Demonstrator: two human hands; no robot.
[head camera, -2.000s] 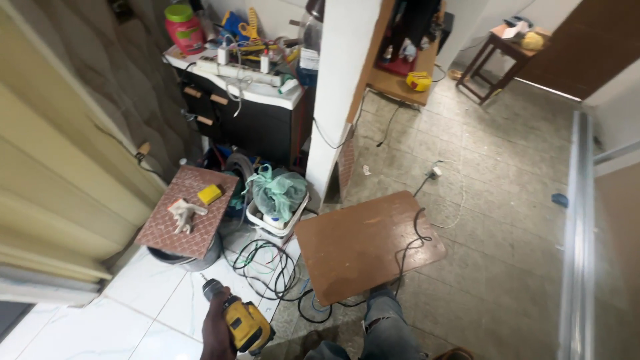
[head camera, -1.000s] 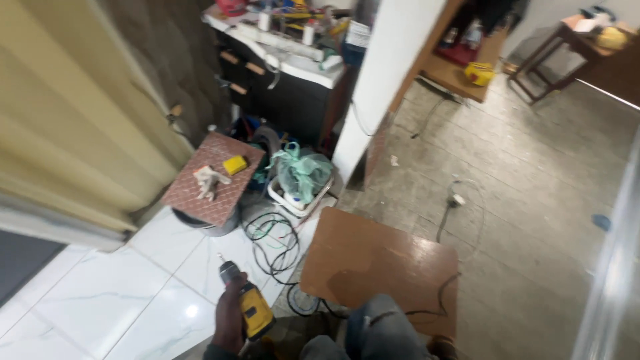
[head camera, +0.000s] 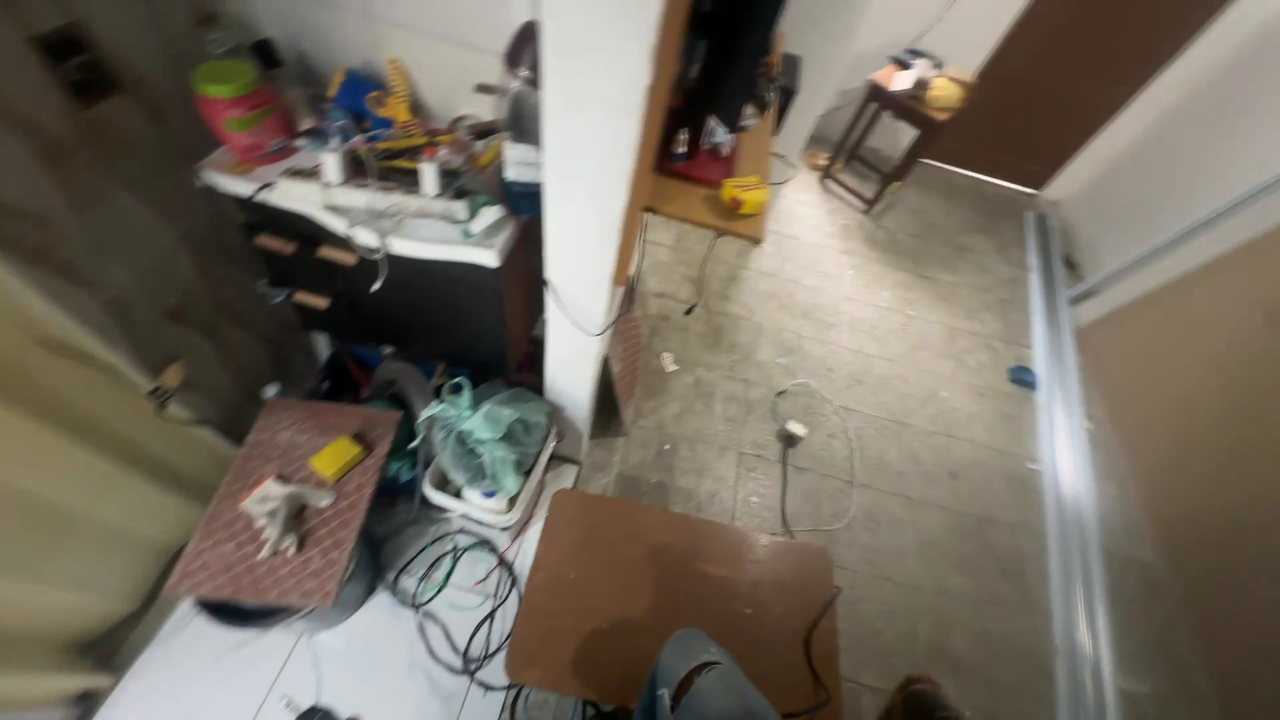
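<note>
Neither my left hand nor my right hand shows in the head view. At the bottom edge, left of centre, a small dark tip (head camera: 318, 713) shows, perhaps the drill's chuck; the rest is out of frame. My knee in torn jeans (head camera: 700, 680) is over a brown board (head camera: 680, 590) with rounded corners. Left of the board, a black cable (head camera: 465, 600) lies in loops on white tiles. A patterned reddish tile (head camera: 300, 545) rests on a bucket (head camera: 355, 590), with a yellow block (head camera: 338, 458) and whitish gloves (head camera: 282, 512) on it.
A white tub (head camera: 525, 500) holds a green plastic bag (head camera: 490, 430). Behind stands a cluttered counter (head camera: 400, 235), beside a white pillar (head camera: 590, 150). A plug with cable (head camera: 793, 431) lies on the grey floor. A metal track (head camera: 1070, 480) runs along the right; a wooden stool (head camera: 875, 125) stands farther back.
The hand holding the yellow and black drill at the lower left has gone out of view, except perhaps for the drill's tip. The view has shifted.
</note>
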